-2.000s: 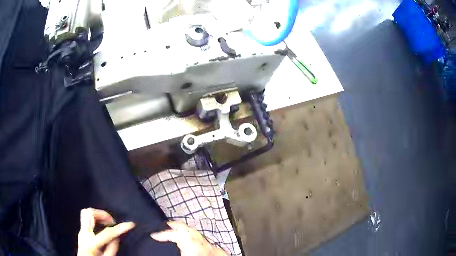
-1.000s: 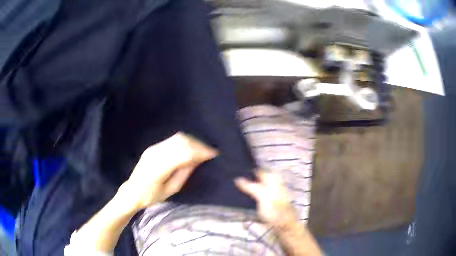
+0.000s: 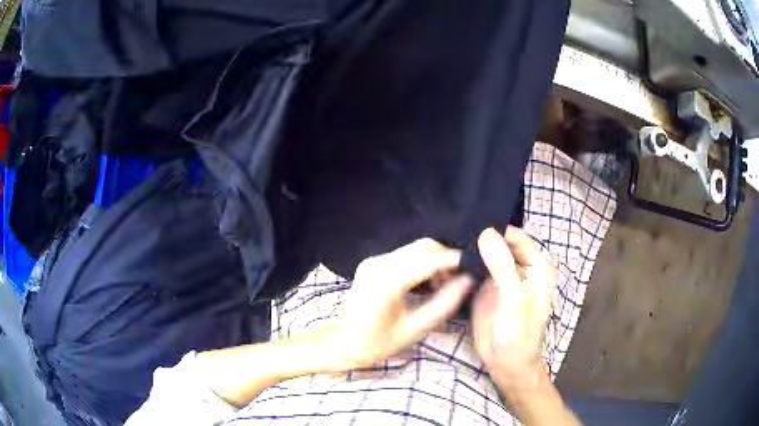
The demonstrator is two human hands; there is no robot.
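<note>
A dark navy-black garment panel (image 3: 391,125) lies from the machine side down to my lap. My left hand (image 3: 404,304) is at its lower edge, fingers bent around the cloth, slightly blurred. My right hand (image 3: 516,287) is close beside it and pinches the same corner between thumb and fingers. The cloth edge is bunched between both hands. The tips of my left fingers are partly hidden by the cloth.
A checked apron (image 3: 574,216) covers my lap. More dark garments (image 3: 150,274) hang at the left over a blue bin (image 3: 108,181). The sewing machine (image 3: 691,42) is at the upper right, with a silver linkage bracket (image 3: 687,154) and black bent rod below it.
The view has swung left and down, so the machine sits further right. My hands have come close together at the panel's lower edge, and my right hand now pinches it.
</note>
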